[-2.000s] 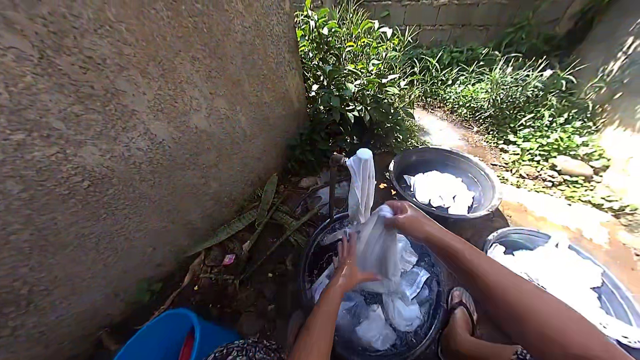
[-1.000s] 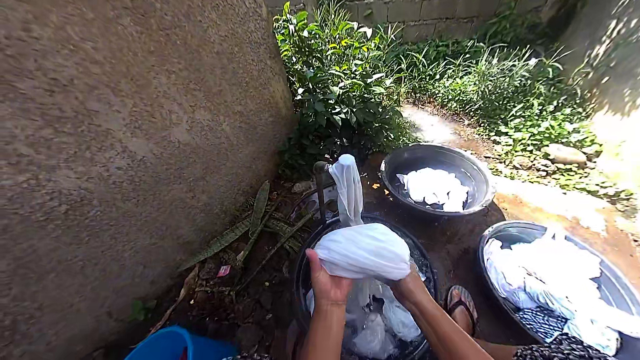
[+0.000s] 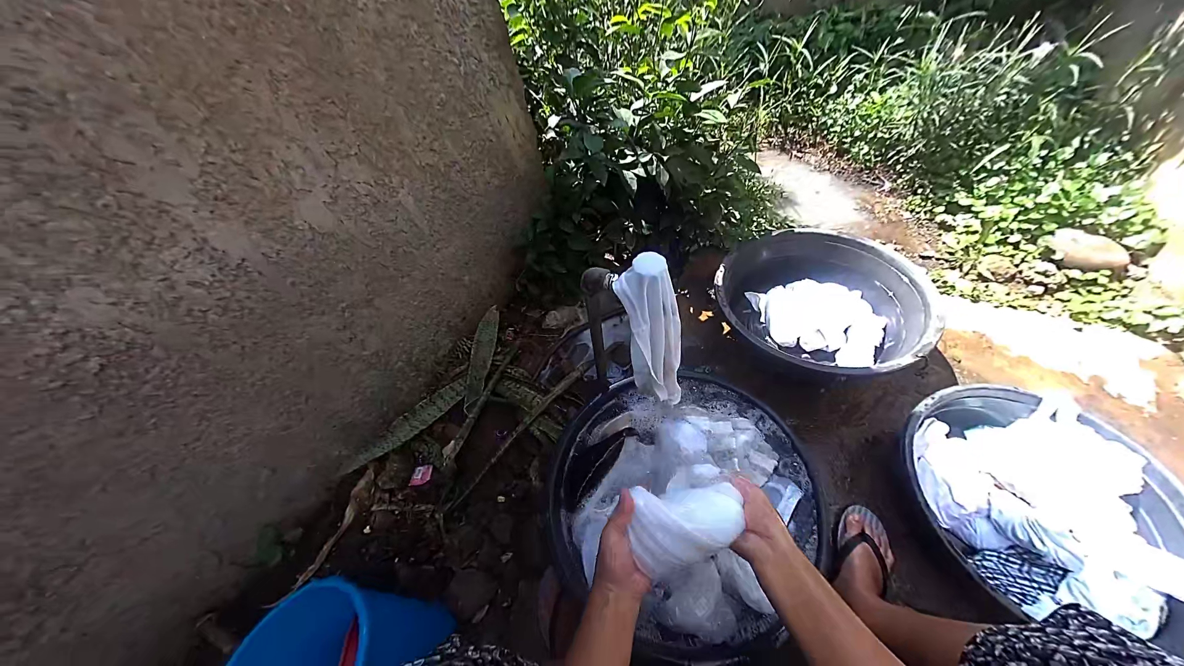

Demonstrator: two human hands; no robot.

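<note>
A bunched, wet white cloth (image 3: 686, 527) is held between my left hand (image 3: 622, 555) and my right hand (image 3: 760, 523), low over a dark round basin (image 3: 558, 518). Soapy water and more white laundry (image 3: 731, 444) lie in that basin. Above its far edge stands a water tap on a pipe (image 3: 597, 282), with a white cloth (image 3: 652, 324) draped over its spout and hanging down.
A dark basin (image 3: 925, 324) with white clothes stands behind on the right, another laundry basin (image 3: 911, 435) at the right. A blue bucket (image 3: 388, 629) is at lower left, near a rough wall (image 3: 277, 231). A foot in a flip-flop (image 3: 865, 541) rests beside the middle basin.
Both hands have lowered the white cloth toward the water, and it looks more compact than one second ago. Two seconds ago my hands held a cloth stretched beside the tap.
</note>
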